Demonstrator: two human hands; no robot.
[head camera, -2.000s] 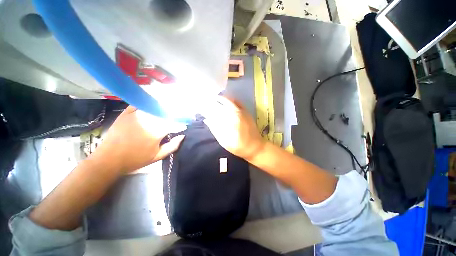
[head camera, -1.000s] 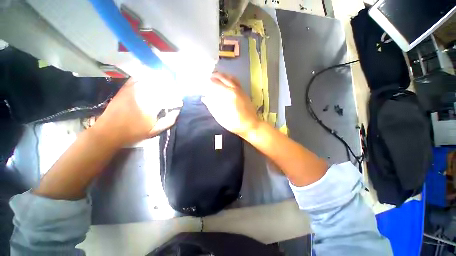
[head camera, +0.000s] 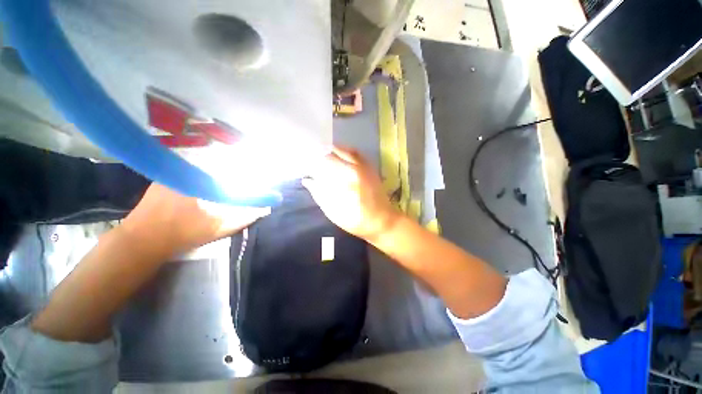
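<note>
A black bag panel (head camera: 300, 300) with a small pale tag and a speckled zipper line on its left edge lies flat on the grey plate. Its top end runs up under the sewing machine head (head camera: 285, 85), where white glare hides the needle area. My right hand (head camera: 350, 192) grips the panel's top edge at its right corner, fingertips pinched near the glare. My left hand (head camera: 181, 219) lies at the panel's upper left; its fingertips are lost behind the blue air hose (head camera: 115, 138) and in glare, so its grip cannot be made out.
Yellow tape (head camera: 391, 146) edges the template right of the needle area. A black cable (head camera: 476, 173) curves on the grey plate (head camera: 454, 246). A larger black bag (head camera: 612, 246) lies at right, below a white-framed screen (head camera: 646, 46), above a blue bin (head camera: 616, 365). Black fabric (head camera: 61, 181) lies at left.
The camera view has shifted, moving the machine head and hose in the picture. My left hand sits lower and further left, its thumb no longer distinct on the panel. My right hand keeps its hold.
</note>
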